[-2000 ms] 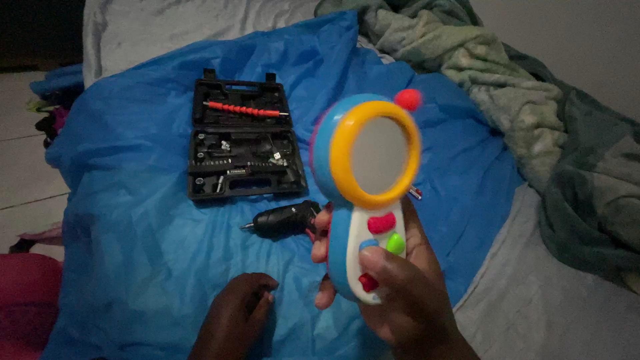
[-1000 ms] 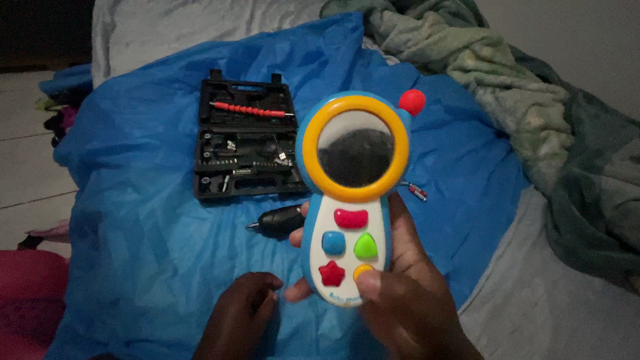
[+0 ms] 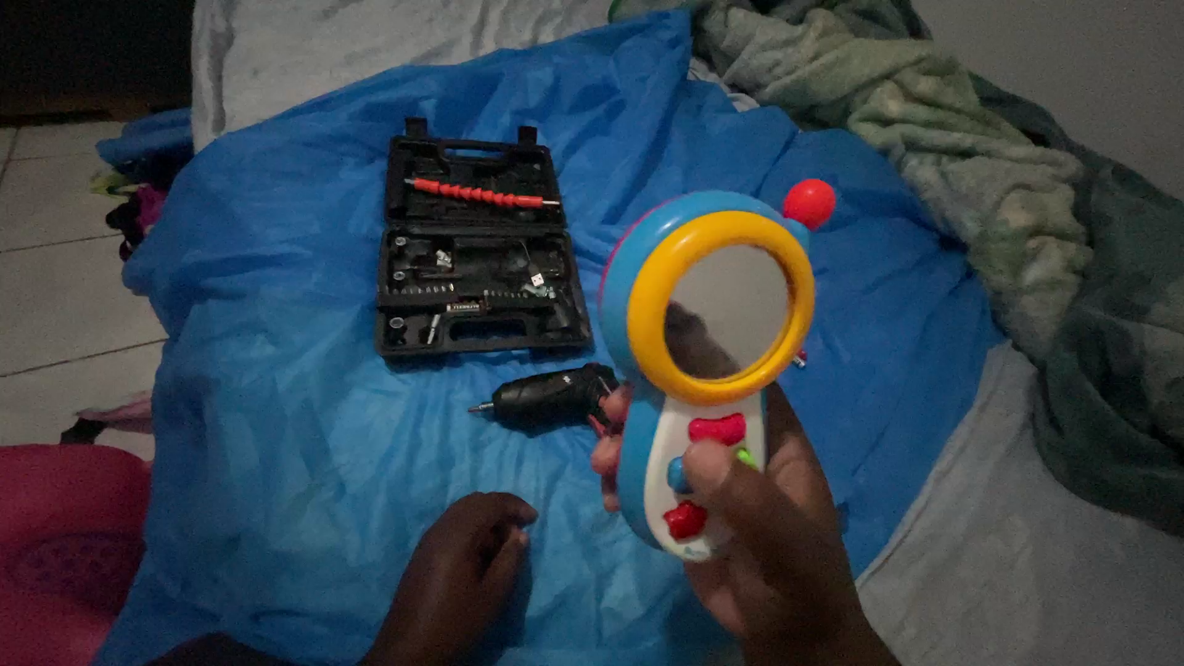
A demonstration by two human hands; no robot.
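A toy phone with a round mirror in a yellow ring (image 3: 645, 324) is upright and slightly turned in my right hand (image 3: 786, 527). My right thumb lies over its blue and green buttons, below a pink one and above a red star-shaped one. My left hand (image 3: 462, 564) rests loosely curled on the blue sheet, holding nothing that I can see. Behind the toy's lower left side, a black cordless screwdriver (image 3: 546, 398) lies with its bit pointing left. Farther back is an opened black tool case (image 3: 393, 319) with bits and sockets, and a red flexible shaft (image 3: 476, 193) across its lid.
The blue sheet (image 3: 277, 370) is wrinkled under everything. A green patterned blanket (image 3: 962, 139) is bunched at the right and back. A pink object (image 3: 69, 527) stands at the left edge, beside floor tiles (image 3: 65, 296). Small metal parts (image 3: 801, 359) lie behind the toy.
The toy phone faced me more squarely a second ago and is now turned at an angle. My right thumb has moved up from the lower buttons to the middle ones. My left hand stays put.
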